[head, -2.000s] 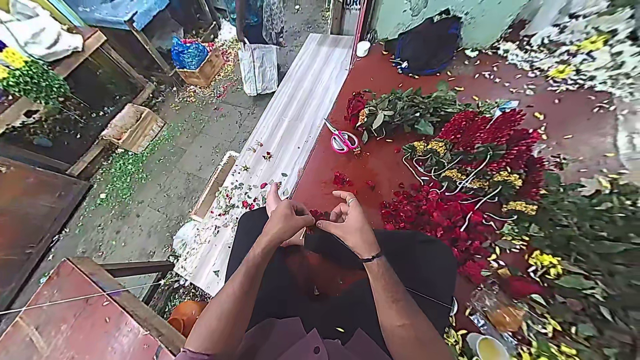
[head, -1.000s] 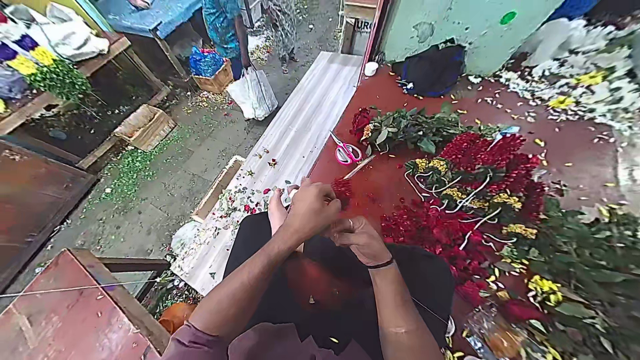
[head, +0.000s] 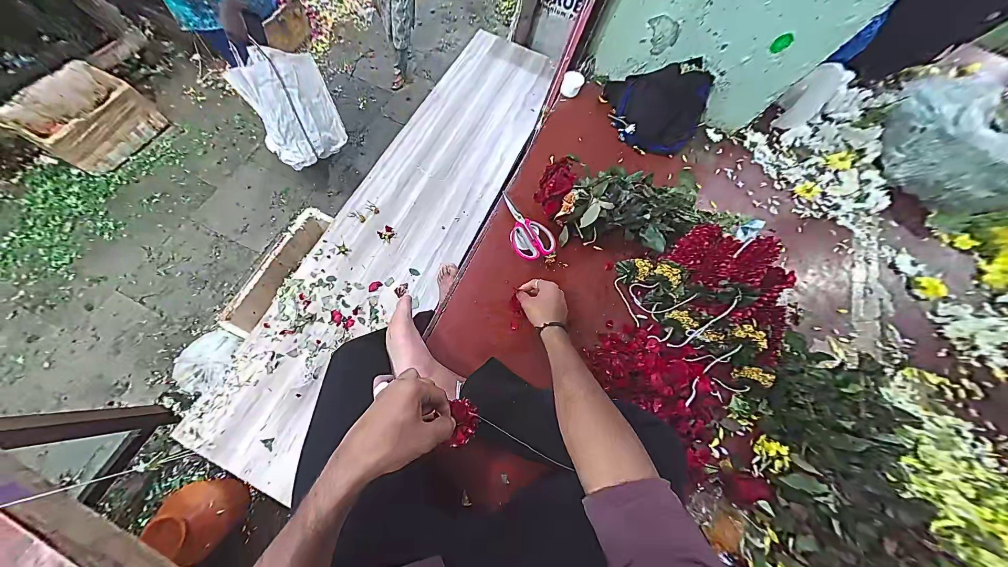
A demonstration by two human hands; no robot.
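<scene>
My left hand [head: 417, 413] is closed over the lap, holding a small cluster of red petals [head: 463, 422] at its fingertips. A thin pale thread [head: 524, 445] runs from beside the cluster to the right across the dark trousers. My right hand [head: 542, 302] is over the red surface, its fingertips pinched near small red petals [head: 516, 303]; whether something is between them is hard to tell. Beyond it lie pink-handled scissors [head: 532, 239]. Right of my right hand are a heap of loose red petals [head: 650, 370] and red garlands [head: 728, 264] with yellow flower bands and white cords.
Red roses with leafy stems [head: 630, 205] lie past the scissors. Green foliage [head: 835, 425] covers the right side. A white streaked board [head: 441, 157] with scattered petals is at left, beside an orange pot [head: 197, 516]. A person holding a white bag [head: 287, 106] stands beyond.
My hands, close together over the lap before, are now apart: the right one has moved out over the red surface. The red cluster at my left hand now shows. The view has shifted.
</scene>
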